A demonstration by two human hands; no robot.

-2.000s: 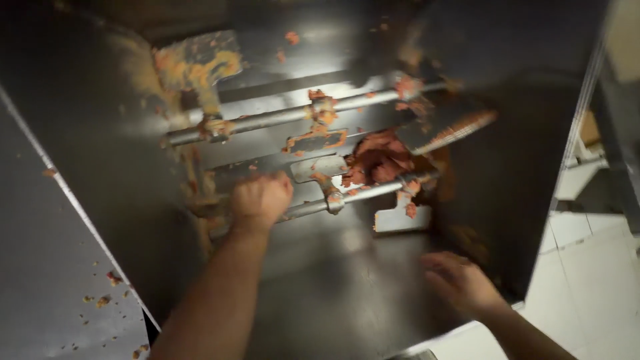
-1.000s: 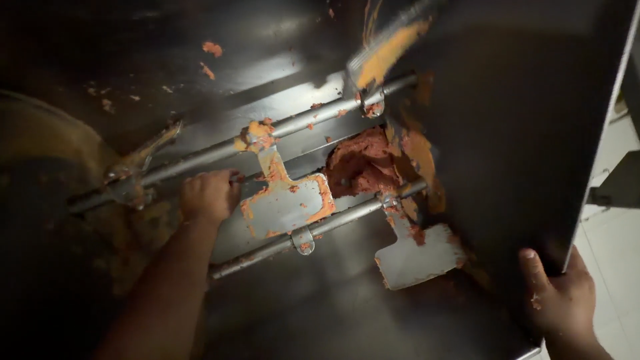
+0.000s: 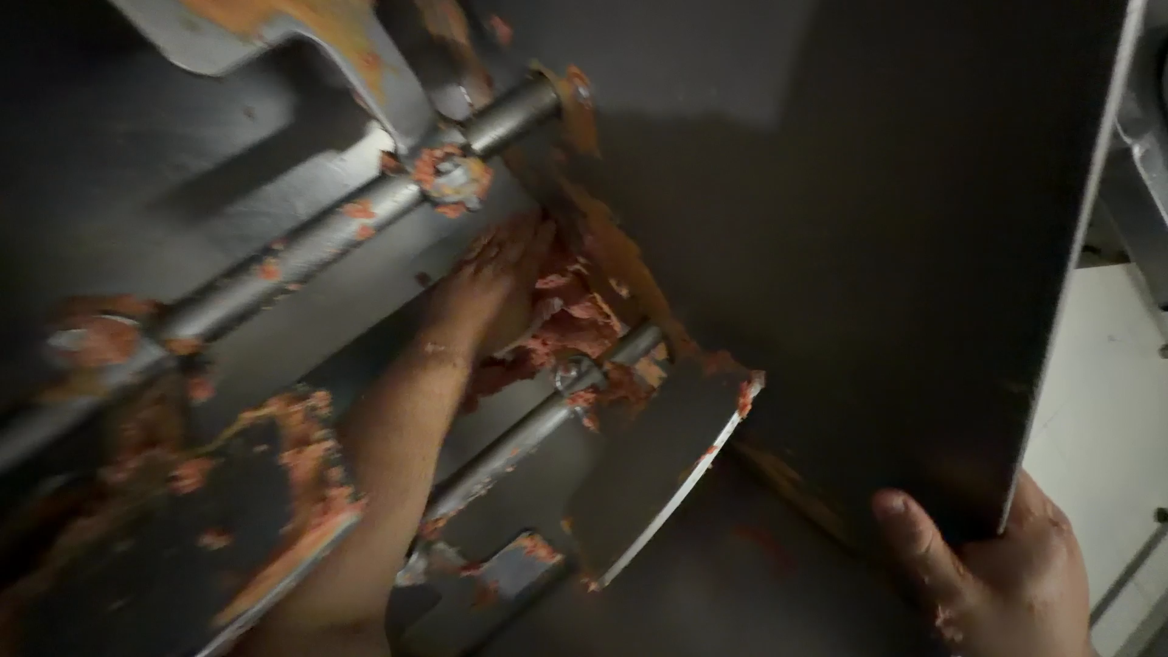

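Observation:
My left hand (image 3: 511, 265) reaches deep between two metal paddle shafts and lies against a mass of reddish ground meat (image 3: 575, 315) at the end wall of a steel mixer tub. Its fingers are blurred and partly in shadow. The upper paddle shaft (image 3: 310, 251) and the lower paddle shaft (image 3: 511, 447) are smeared with bits of meat. A flat mixing paddle (image 3: 657, 465) stands tilted on the lower shaft. My right hand (image 3: 1004, 575) grips the tub's rim at the lower right, thumb inside, with meat bits on the skin.
A smeared metal paddle (image 3: 219, 36) juts out at the upper left. Another meat-coated paddle (image 3: 274, 511) lies close beside my left forearm. The tub's end wall (image 3: 821, 228) rises on the right, with pale floor tiles (image 3: 1095, 383) beyond its edge.
My left hand has moved from near the middle of the shafts to the meat at the end wall. My right hand, off the rim two seconds ago, holds it. The view has moved closer.

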